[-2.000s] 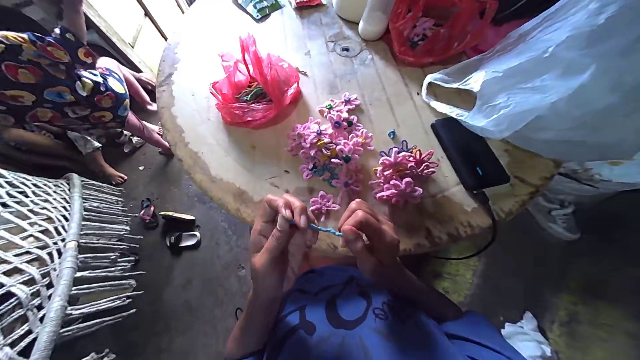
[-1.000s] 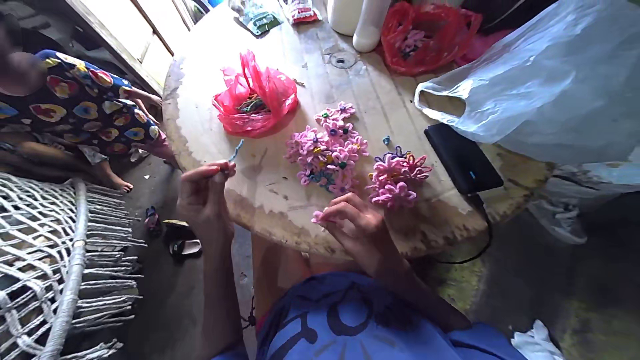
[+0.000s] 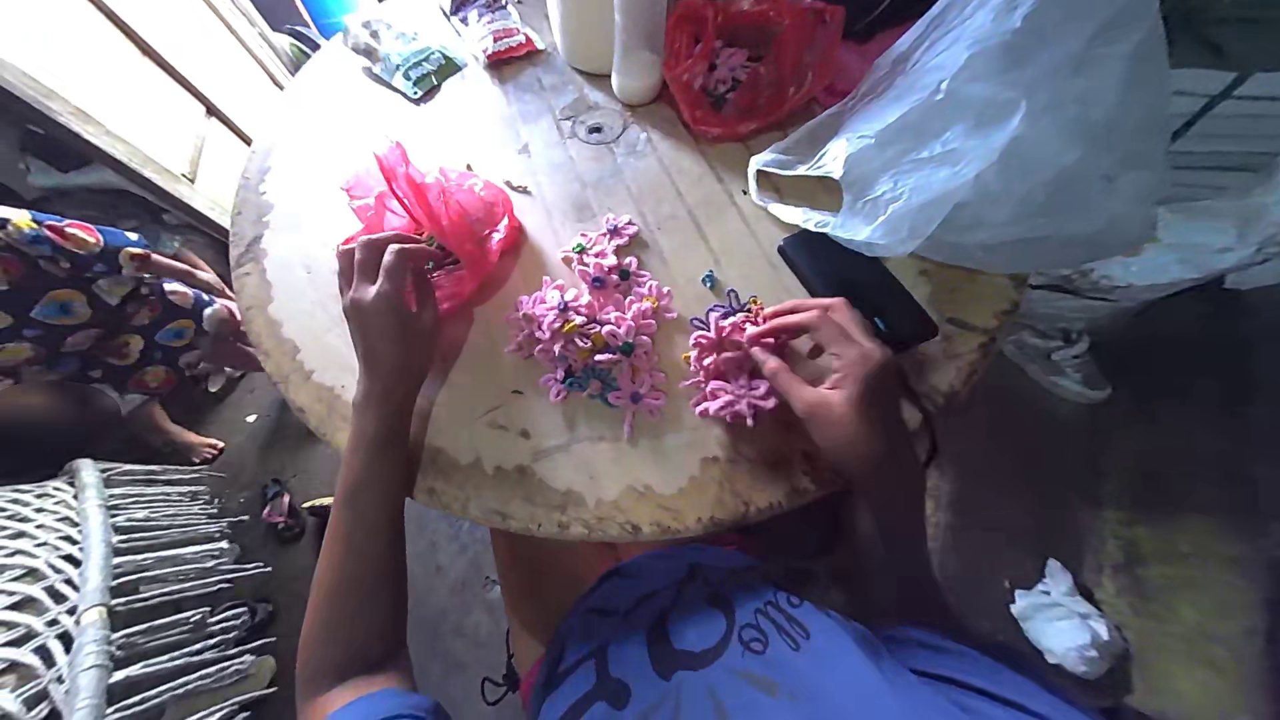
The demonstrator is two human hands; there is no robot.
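Observation:
My left hand point(image 3: 388, 305) reaches into the mouth of a red plastic bag point(image 3: 455, 225) at the left of the round table point(image 3: 560, 470); its fingertips are partly hidden, so what they hold does not show. My right hand point(image 3: 825, 370) rests at the right side of the smaller pile of pink fuzzy-stemmed flowers point(image 3: 735, 365), thumb and fingers at a pink flower. Left of it lies a larger pile of pink flowers point(image 3: 600, 320) with blue, green and yellow centres. A small blue twisted piece point(image 3: 709, 279) lies above the smaller pile.
A black power bank or similar device point(image 3: 860, 290) with a cable lies right of my right hand, partly under a white plastic bag point(image 3: 980, 140). At the back are a second red bag point(image 3: 745, 65), white bottles point(image 3: 637, 50) and small packets point(image 3: 405, 50). A person in a patterned garment point(image 3: 110, 300) is at the left.
My hands were together over the table edge with a blue twisted strand, then moved apart. My left hand has gone forward to the red bag, my right hand to the smaller flower pile.

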